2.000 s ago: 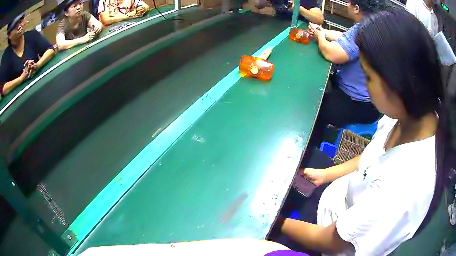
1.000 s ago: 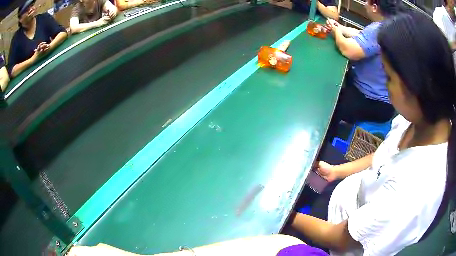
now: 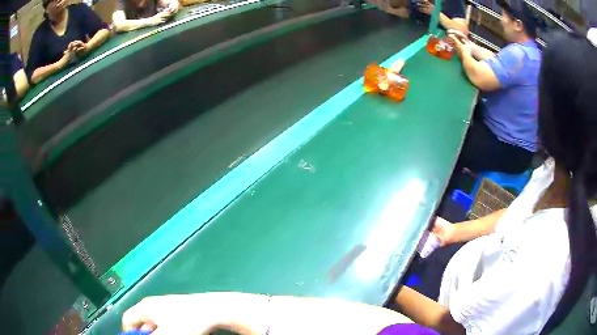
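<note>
My right hand (image 3: 167, 315) is at the bottom edge, cut off by it, with the forearm lying along the near side of the green worktop (image 3: 288, 222). A thin bracelet is on the wrist and a purple sleeve (image 3: 407, 329) shows higher up. The fingers look curled. A sliver of bright blue, perhaps a cloth (image 3: 135, 332), shows just under the fingertips; whether they grip it is hidden. My left hand is out of the picture.
A bright green edging strip (image 3: 216, 199) separates worktop and dark belt (image 3: 163, 170). A green post (image 3: 49, 235) rises at left. Orange containers (image 3: 386, 82) lie toward the far end. People sit at right and across the belt; the nearest holds something at lap level.
My view has turned left, so the scene sits further right. My right forearm and hand now show more fully, and the blue sliver has appeared. The nearest person's head has turned away.
</note>
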